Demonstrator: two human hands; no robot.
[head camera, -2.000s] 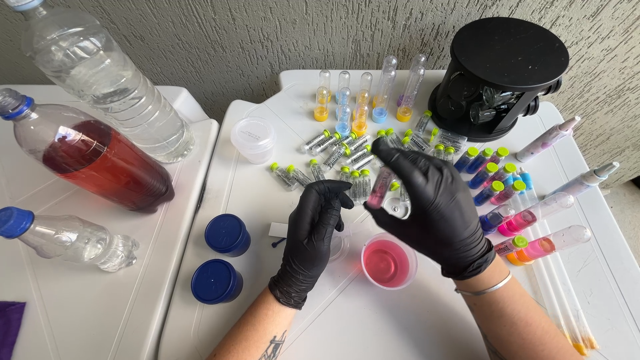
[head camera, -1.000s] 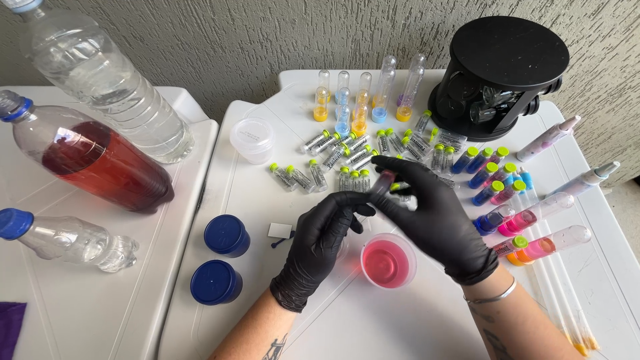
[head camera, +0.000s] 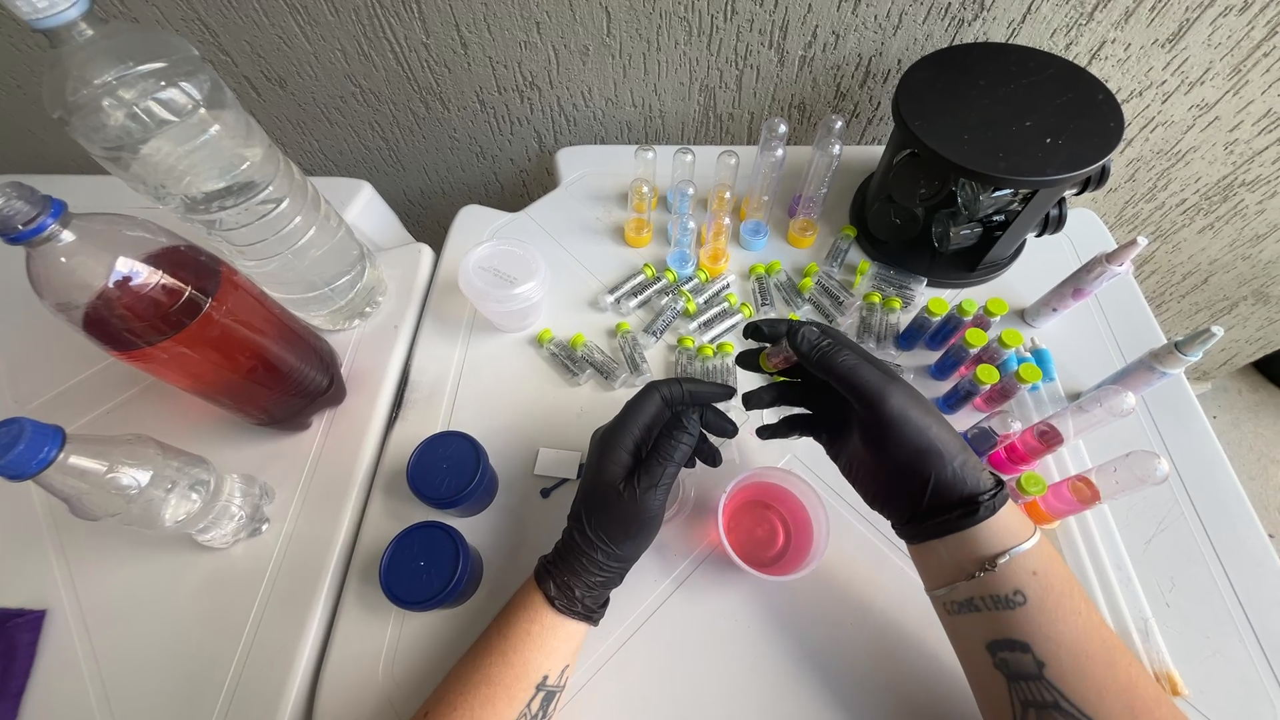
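Black gloves cover both hands. My right hand (head camera: 850, 420) holds a small vial of pinkish liquid (head camera: 778, 355) with a green cap between thumb and fingers. My left hand (head camera: 645, 480) is left of it, fingers curled; whether something small is inside them cannot be told. Below and between the hands stands a plastic cup of pink liquid (head camera: 772, 522). Beyond them lie several clear vials with green caps (head camera: 665, 318). To the right are green-capped vials of blue liquid (head camera: 958, 353) and of pink liquid (head camera: 1008, 386). A clear dish, partly hidden, is behind my left hand.
Two blue-lidded jars (head camera: 452, 472) and a lidded clear cup (head camera: 503, 283) stand left. Plastic bottles (head camera: 210, 330) occupy the left table. Capped tubes (head camera: 715, 230) and a round black rack (head camera: 1005, 110) are at the back. Large tubes (head camera: 1110, 480) and pipettes (head camera: 1150, 365) lie right.
The hands, close together at the vial one second ago, are now apart. My right hand has moved slightly away with the vial, whose green cap end now shows.
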